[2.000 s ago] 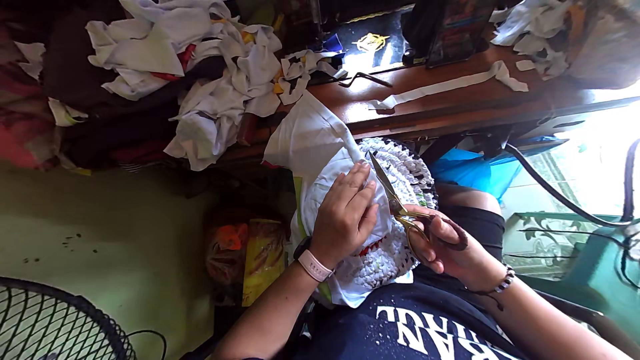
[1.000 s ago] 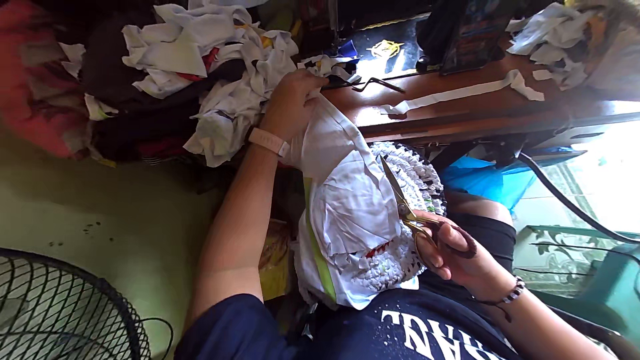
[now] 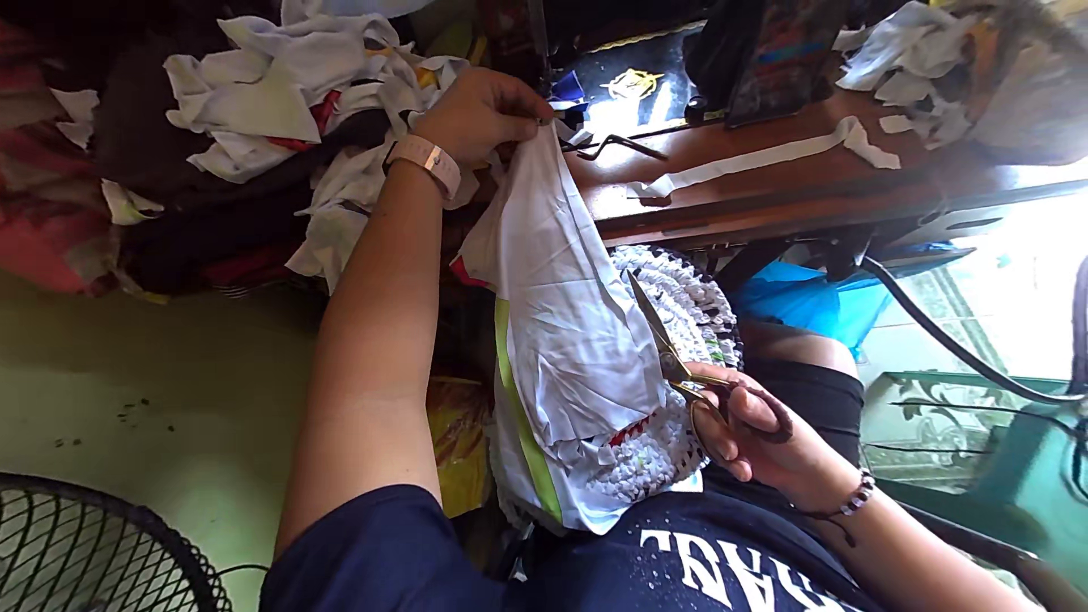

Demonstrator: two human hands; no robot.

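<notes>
My left hand [image 3: 489, 115] pinches the top corner of a white cloth [image 3: 565, 314] and holds it up, stretched toward the table. The cloth has a lime-green stripe along its left side and spreads down over my lap. In my right hand [image 3: 739, 416] is a pair of scissors [image 3: 667, 361], fingers in the handles, blades pointing up and to the left beside the cloth's right edge. Beneath the cloth lies a round crocheted rag mat [image 3: 688, 302] in white with dark and green bits, partly hidden by it.
A wooden table [image 3: 765, 200] runs across the top, bearing a white fabric strip [image 3: 756, 159] and a bent dark metal rod [image 3: 625, 146]. White cloth scraps [image 3: 263, 76] are heaped at upper left. A black fan guard [image 3: 93, 544] stands at lower left, and a blue plastic bag [image 3: 799, 297] at right.
My left hand has moved up from the middle of the cloth to its top corner, and the cloth is now drawn up. The scissors have stayed in my right hand.
</notes>
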